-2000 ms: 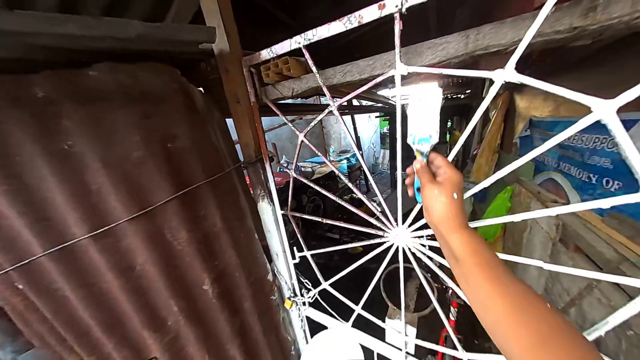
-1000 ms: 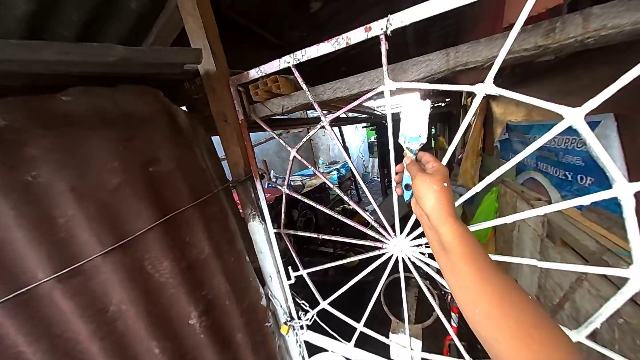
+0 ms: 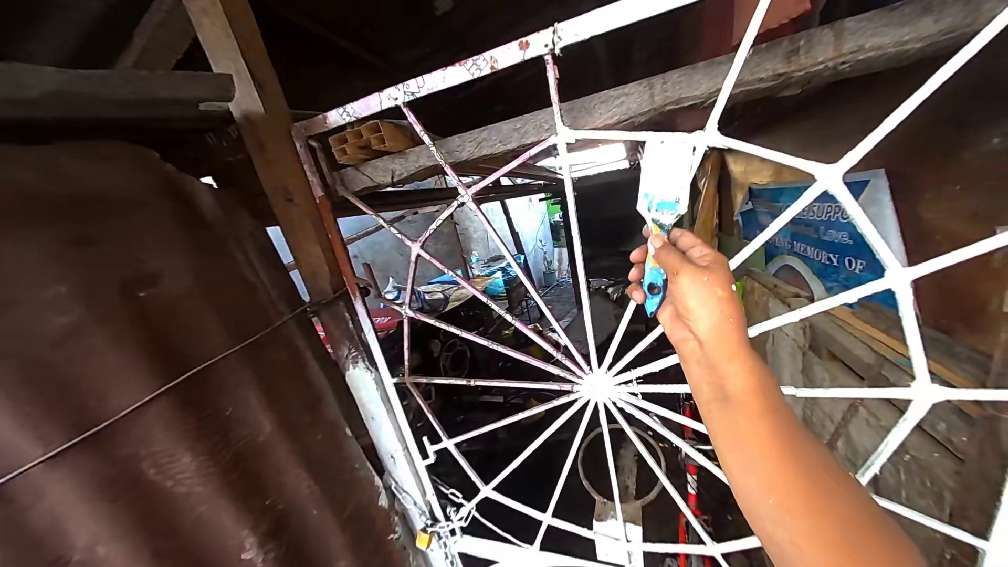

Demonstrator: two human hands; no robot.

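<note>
My right hand (image 3: 697, 291) grips the blue handle of a flat paintbrush (image 3: 664, 185), held upright with its white, paint-covered bristles at the top. The bristle tips are at a white crossbar in the upper middle of a web-shaped metal gate (image 3: 597, 386); whether they press on it cannot be told. White paint covers the gate's hub, its right part and many lower bars. Bars at the upper left and part of the top rail (image 3: 472, 67) show a patchy pinkish and rusty surface. Small white specks dot my hand and forearm. My left hand is out of view.
Brown corrugated metal sheet (image 3: 150, 354) fills the left side, crossed by a thin wire. A chain with a brass-coloured padlock (image 3: 424, 539) hangs at the gate's lower left. Behind the gate are a wooden beam (image 3: 472, 150), a blue printed banner (image 3: 819, 236) and wooden boards (image 3: 866, 354).
My right hand still holds the brush near the same upper crossbar. The brush now leans slightly differently, its bristles beside the bar's right joint. The view has shifted slightly.
</note>
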